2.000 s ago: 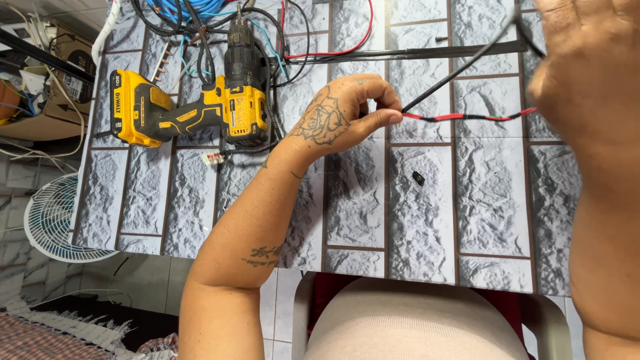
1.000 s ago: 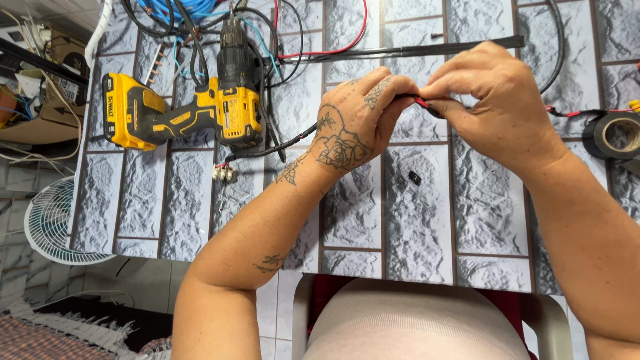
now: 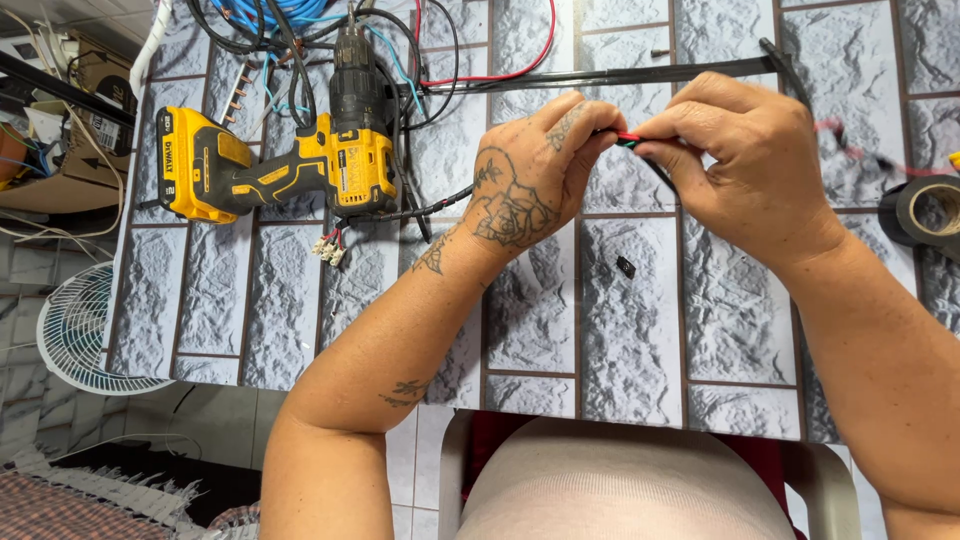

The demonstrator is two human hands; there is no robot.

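Between the fingertips of my left hand (image 3: pixel 536 172) and my right hand (image 3: pixel 739 165) a short stretch of red and black wires (image 3: pixel 627 138) shows. Both hands pinch this bundle, a little apart, above the table. A black cable hangs below my right fingers. From my left wrist a black-wrapped cable (image 3: pixel 431 209) runs left to a white terminal connector (image 3: pixel 328 249) with red wires. A small black piece (image 3: pixel 625 266) lies on the table below my hands. To the right of my right hand stands a roll of black electrical tape (image 3: pixel 928 210).
A yellow and black DeWalt cordless drill (image 3: pixel 277 169) lies at the left, beside coiled blue cable (image 3: pixel 281 16) and tangled black cables. A long black strip (image 3: pixel 600 76) crosses behind my hands. A white fan (image 3: pixel 97 330) is beyond the table's left edge (image 3: pixel 124 247).
My right hand has come down and left from the upper right corner to beside my left hand. Red and black wire, stretched out to the right before, is now gathered at my fingers.
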